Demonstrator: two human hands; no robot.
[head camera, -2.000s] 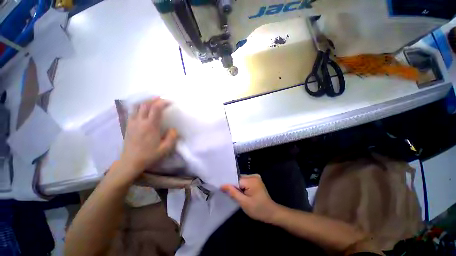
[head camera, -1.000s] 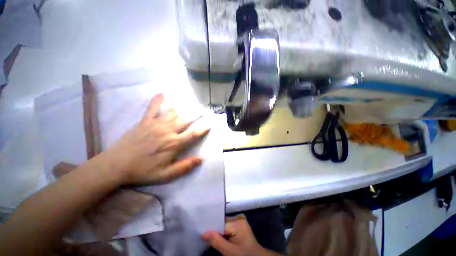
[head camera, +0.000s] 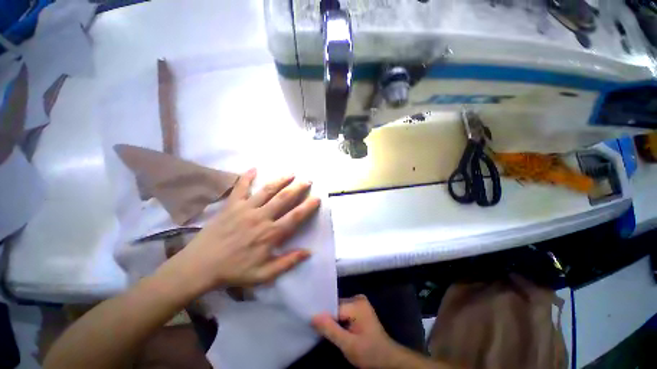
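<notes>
A brown fabric piece with a pale backing (head camera: 306, 288) lies pale side up, from under the sewing machine's needle area to the table's front edge and over it. My left hand (head camera: 263, 234) lies flat on it with fingers spread, left of and below the presser foot (head camera: 354, 144). My right hand (head camera: 354, 330) pinches its right edge between thumb and fingers, just past the table edge. A brown flap (head camera: 180, 184) is folded over left of my left hand. The needle itself is lost in the bright lamp glare.
Black-handled scissors (head camera: 475, 173) lie on the machine bed, with an orange thread bundle (head camera: 544, 170) to their right. The machine head (head camera: 461, 83) stands above. More cut pieces (head camera: 61, 43) lie at the far left. Brown cloth (head camera: 497, 328) rests below the table at right.
My left hand has moved right onto the piece beside the presser foot. The fabric has shifted up toward the machine, and a brown flap now shows turned over at left. The camera view has also shifted.
</notes>
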